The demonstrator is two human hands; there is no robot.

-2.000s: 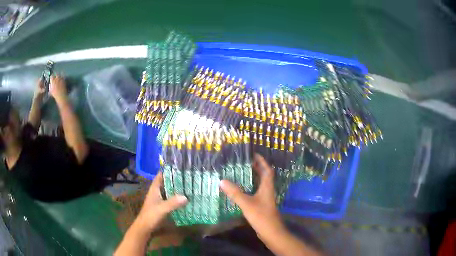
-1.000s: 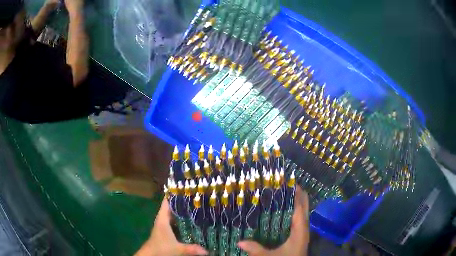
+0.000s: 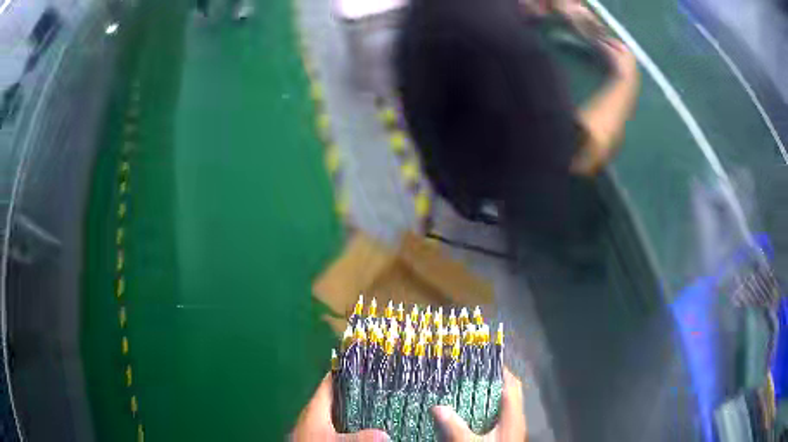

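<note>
A stacked bundle of green circuit boards [image 3: 406, 410] is held upright at the bottom centre, its dark wires and yellow-white wired tips [image 3: 419, 337] pointing away from me. My left hand [image 3: 324, 419] grips the bundle's left side. My right hand [image 3: 497, 419] grips its right side, with the thumb across the near face. Both hands are cut off by the bottom edge. The blue parts tray [image 3: 695, 345] shows blurred at the right edge, with boards partly in view.
An open brown cardboard box [image 3: 371, 268] stands on the floor just beyond the bundle. A person in black [image 3: 492, 104] sits ahead at the green bench [image 3: 683, 164]. Green floor [image 3: 242, 216] with yellow-black tape lies at left.
The view has swung left, away from the tray towards the floor and box. The bundle, first at the tray, is now held away from it in both hands, tips still pointing away.
</note>
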